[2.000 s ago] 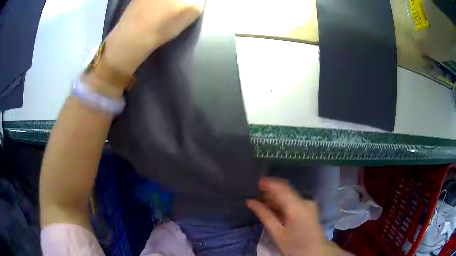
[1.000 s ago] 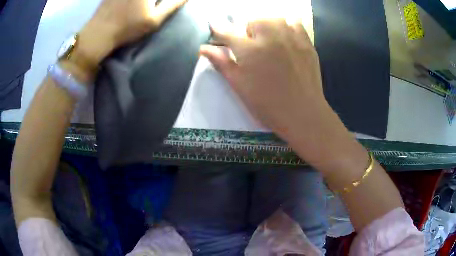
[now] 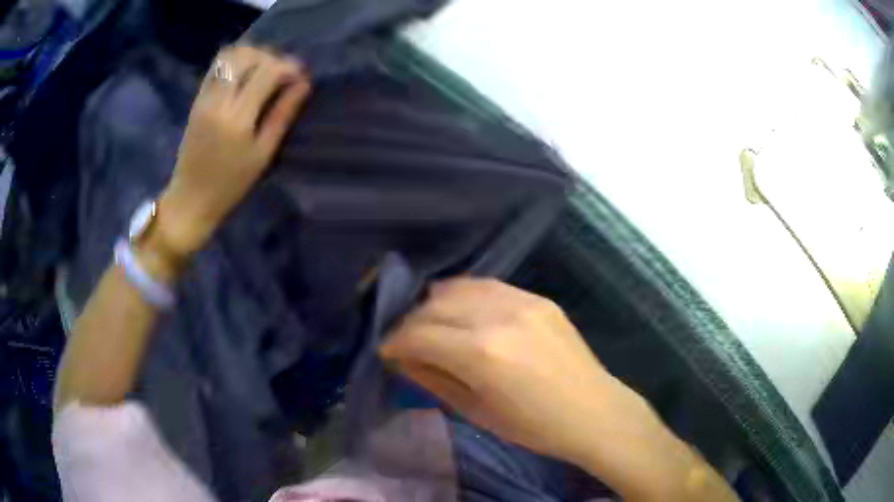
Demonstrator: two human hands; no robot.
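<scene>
A large dark garment panel hangs over the table's front edge and down at the left, in folds. My left hand, with a ring and a watch, grips the dark cloth at the upper left, fingers curled. My right hand pinches a fold of the dark cloth at lower centre, below the table edge. The fingertips of my right hand are partly hidden by the fold. The picture is somewhat blurred.
The white table slopes across the upper right, with a green ruled edge. The bed plate with a tan notch is at right. A dark cut piece lies at the right rim. Dark cloth heaps fill the far left.
The view has turned left. Both hands have moved off the tabletop to the cloth at the table's left front. The right hand, before near the bed plate, now holds a fold of cloth.
</scene>
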